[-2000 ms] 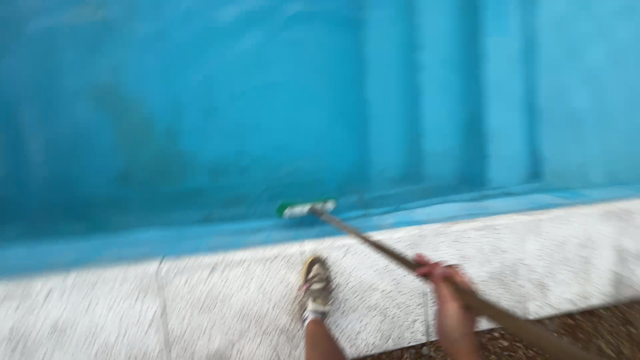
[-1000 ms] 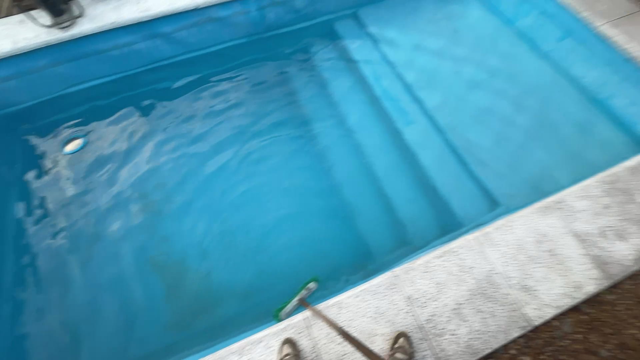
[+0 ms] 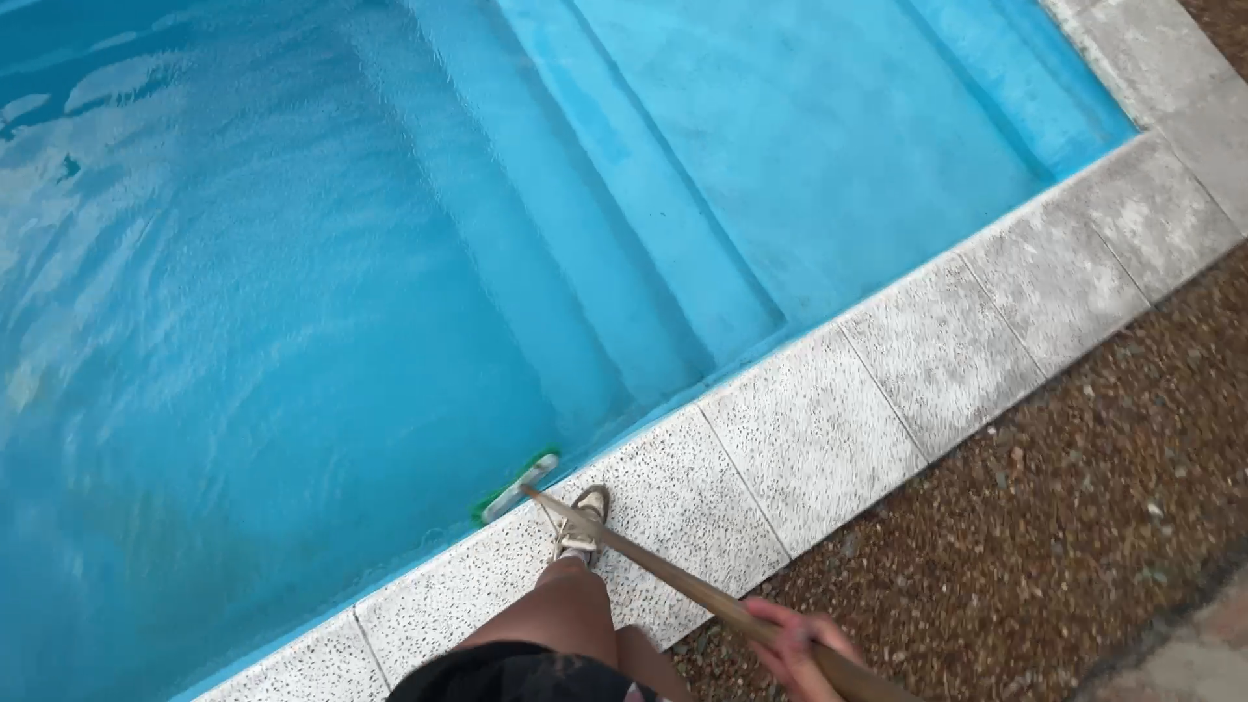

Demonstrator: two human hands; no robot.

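My right hand [image 3: 799,643] is closed around a long wooden pole [image 3: 673,580] at the lower right. The pole slants from a brush head [image 3: 517,487] with green bristles and a pale back, at the pool's near edge. The head lies along the waterline, beside the stone coping [image 3: 643,487]. Past my hand, the pole's rear part leaves the frame at the bottom. My left hand is not in view. One foot in a light shoe [image 3: 583,526] stands on the coping, partly crossed by the pole.
Blue pool water [image 3: 292,322] fills the left side, with submerged steps [image 3: 624,234] and a shallow ledge [image 3: 829,127] above and to the right. Brown gravel [image 3: 1014,517] borders the coping. Paving [image 3: 1189,653] shows at the lower right corner.
The view has turned and shifted strongly. My right hand, out of frame one second ago, is visible again on the pole. The brush head stays by the pool's near edge.
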